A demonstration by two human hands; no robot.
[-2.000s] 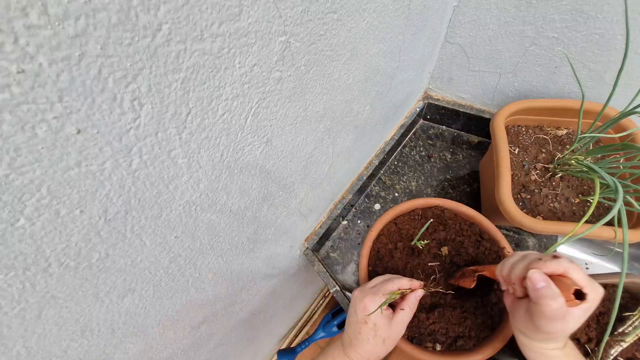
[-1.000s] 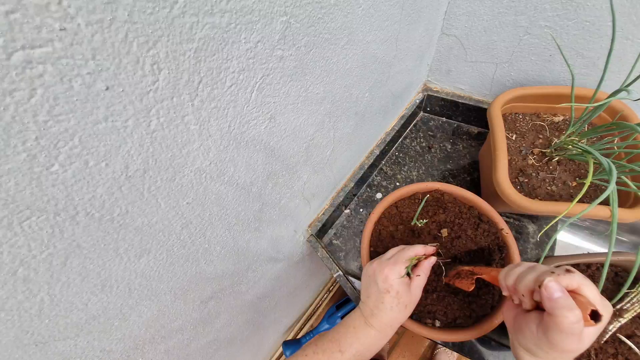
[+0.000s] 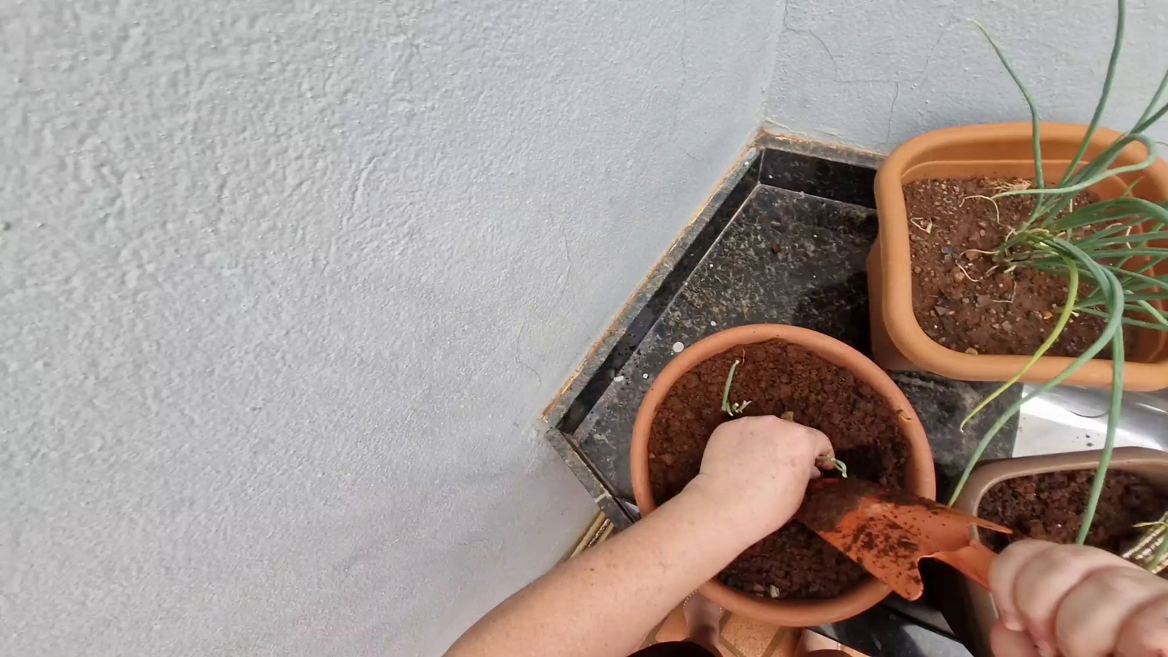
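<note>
Over the soil of a round terracotta-coloured pot (image 3: 646, 429), my left hand (image 3: 765, 470) pinches a small green seedling (image 3: 835, 465) close to the soil; its lower part is hidden. My right hand (image 3: 1068, 598) grips the handle of an orange hand trowel (image 3: 881, 534) at the lower right. The soil-smeared blade of the trowel lies over the pot's right side, just beside my left fingertips. Another small green sprout (image 3: 730, 388) stands in the soil near the pot's back left.
A larger rectangular planter (image 3: 899, 301) with long green onion-like leaves (image 3: 1095, 246) stands at the back right. At the right edge is a brownish planter (image 3: 972, 493) of soil. The pots sit on a black stone ledge (image 3: 776, 265) against a rough white wall (image 3: 365, 274).
My left hand has moved right and down to the soil with the seedling. The trowel blade has come up out of the soil, and my right hand has shifted to the lower right.
</note>
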